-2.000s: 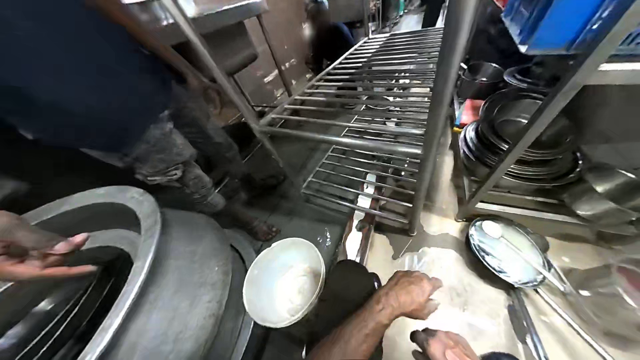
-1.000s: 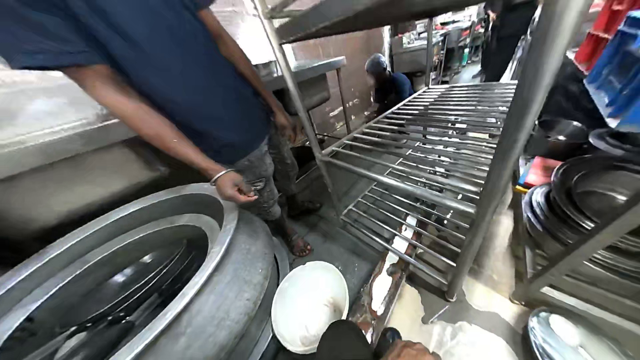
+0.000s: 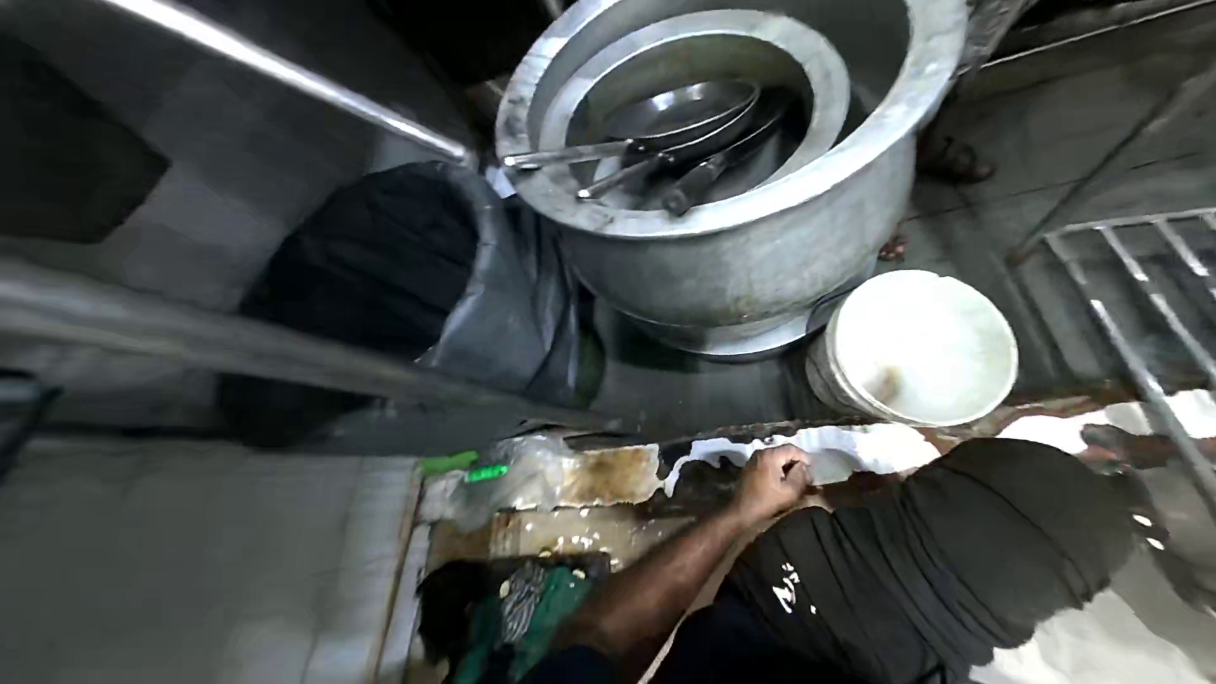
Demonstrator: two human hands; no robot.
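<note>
My left hand [image 3: 774, 483] is beside my bent knee in black trousers [image 3: 959, 541], above a wet, white-stained floor edge. Its fingers are curled; whether they hold anything does not show. Just beyond the hand and knee stands a white plastic bucket [image 3: 921, 347] with pale, cloudy contents. Behind it is a large metal pot [image 3: 741, 271] with a smaller pot [image 3: 826, 71] nested inside, holding several pans [image 3: 684, 109] with handles. My right hand is out of view.
A bin lined with a black bag [image 3: 513, 294] stands left of the pot. A metal rack [image 3: 1140, 294] is at the right, a metal bar [image 3: 237, 351] crosses the left. Clear plastic [image 3: 527, 465] and green cloth [image 3: 551, 608] lie low down. A person's foot [image 3: 893, 249] shows behind the bucket.
The view has swung far to the left, bringing in the lined bin. My right hand, seen in the oldest frame, is out of view. The person behind the pot is now mostly out of view.
</note>
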